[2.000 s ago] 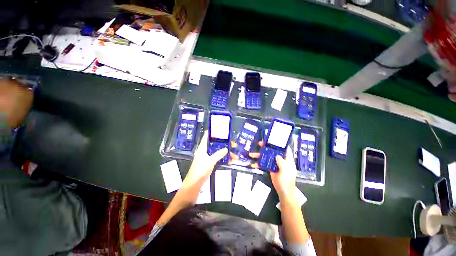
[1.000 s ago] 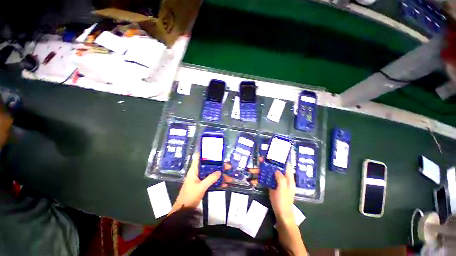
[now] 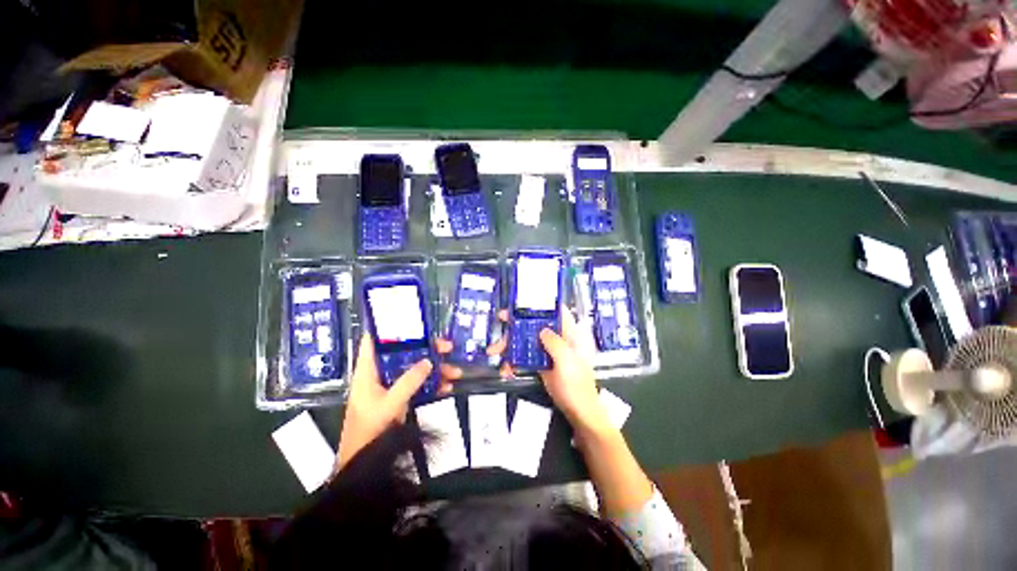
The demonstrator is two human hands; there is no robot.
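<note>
My left hand [image 3: 377,404] holds a blue keypad phone [image 3: 398,315] upright in view, its screen glowing white, thumb on the keys. My right hand [image 3: 567,374] holds a second blue keypad phone [image 3: 538,286], also with a white lit screen, thumb on its keys. Both are over the front row of a clear blister tray [image 3: 268,363]. Between them a phone back [image 3: 476,303] lies in a pocket. More phone backs lie at the front left [image 3: 313,323] and front right [image 3: 612,303]. Two dark-screened phones [image 3: 383,203] and another phone back [image 3: 593,192] are in the back row.
White slips [image 3: 487,429] lie before the tray. A spare handset [image 3: 677,259] and a white-edged smartphone [image 3: 763,320] lie right of it. A small fan [image 3: 987,381] stands at far right, a grey post [image 3: 745,80] behind, and a carton [image 3: 240,42] with papers at back left.
The view has shifted right, so the bench things appear further left. Both hands still hold the lit phones; the right-hand phone is now more upright in view.
</note>
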